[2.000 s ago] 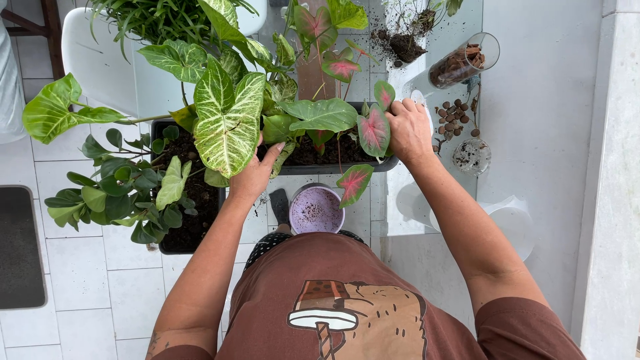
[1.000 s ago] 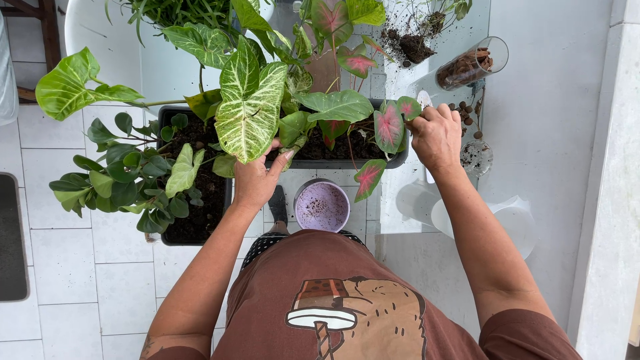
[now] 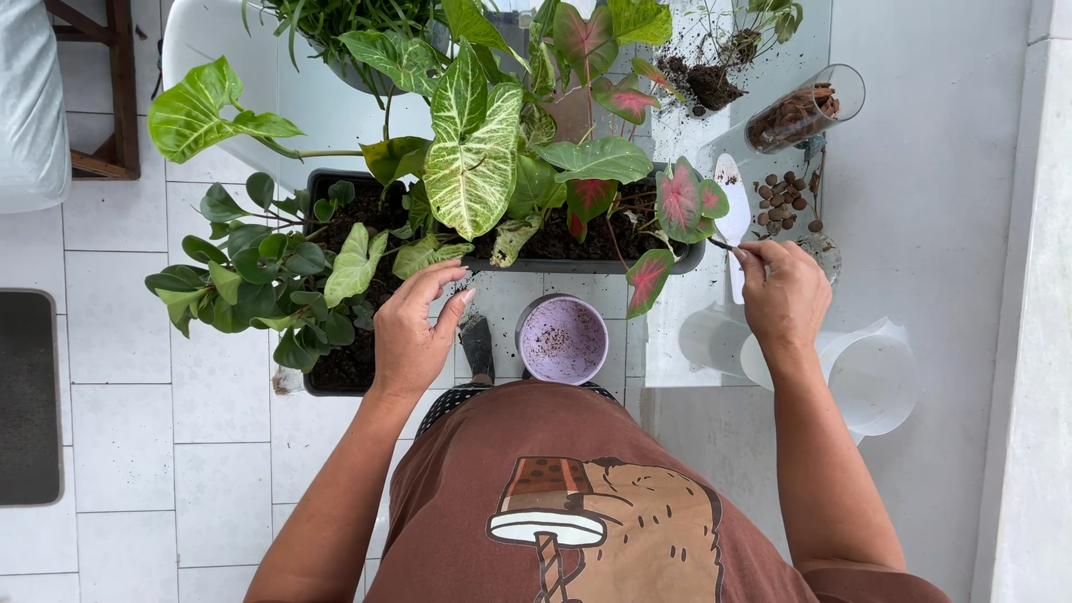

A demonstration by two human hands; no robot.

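A dark rectangular planter (image 3: 578, 265) holds soil, a syngonium with a large white-veined leaf (image 3: 471, 159) and a caladium with pink-centred leaves (image 3: 680, 201). My right hand (image 3: 785, 293) is past the planter's right end and pinches a thin dark piece (image 3: 720, 244) between thumb and fingers; its far end reaches the planter's corner, and what it is I cannot tell. My left hand (image 3: 419, 331), fingers apart and holding nothing visible, is just in front of the planter near a drooping pale leaf (image 3: 429, 254). A second planter (image 3: 343, 390) with round-leaved greenery (image 3: 276, 268) is left of it.
A white trowel (image 3: 732, 201) lies beside my right hand. Near it are clay pebbles (image 3: 780, 201), a tilted glass of bark chips (image 3: 804, 109) and a translucent container (image 3: 871, 381). A purple pot (image 3: 563, 339) stands before me. Loose soil with roots (image 3: 712, 86) is at the back right.
My left hand has drawn back from the leaves towards me. My right hand has moved off the planter's right end, and a thin dark piece now shows in its fingers.
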